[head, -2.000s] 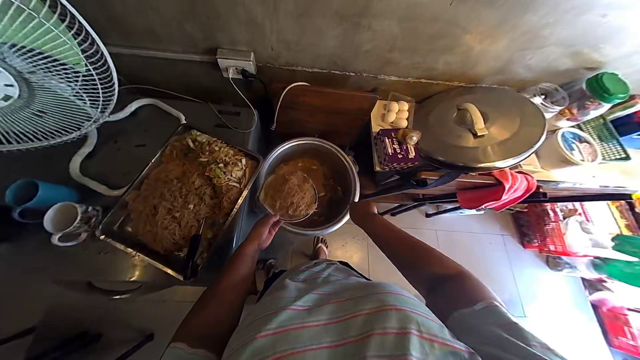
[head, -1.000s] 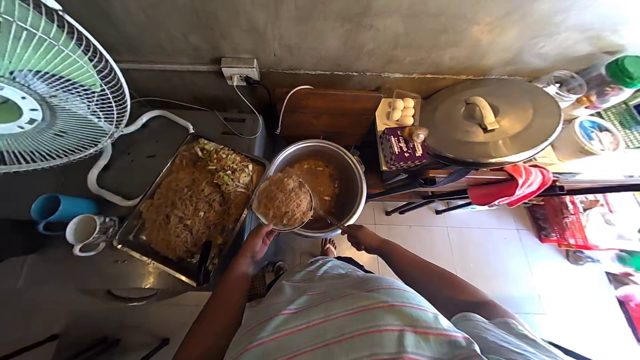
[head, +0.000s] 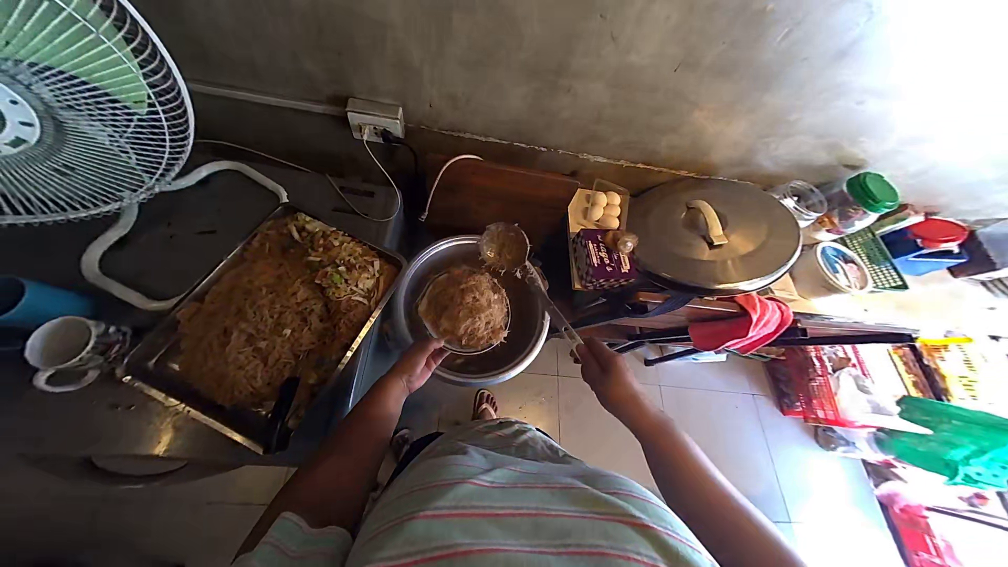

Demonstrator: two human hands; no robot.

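Note:
My left hand (head: 421, 364) grips the rim of a round strainer or bowl (head: 466, 309) heaped with thin brown noodles, held over a large metal pot (head: 535, 335). In my right hand (head: 610, 378) is the handle of a metal ladle (head: 505, 246); its round bowl is raised above the pot's far rim, with some liquid or food bits in it. Liquid in the pot is mostly hidden by the noodles. To the left, a rectangular metal tray (head: 366, 345) holds noodles and chopped vegetables, with a black-handled utensil (head: 282, 413) at its near corner.
A fan (head: 87, 110), a blue mug (head: 47, 305) and a white mug (head: 63, 346) stand left. Right of the pot are eggs (head: 605, 209), a purple box (head: 605, 258), a large lidded pot (head: 717, 236), a red cloth (head: 744, 323) and jars. A power outlet (head: 376, 118) is on the wall.
The ladle's bowl has come up out of the pot to its far rim, and my right hand has moved away to the right. My left hand still holds the noodles over the pot.

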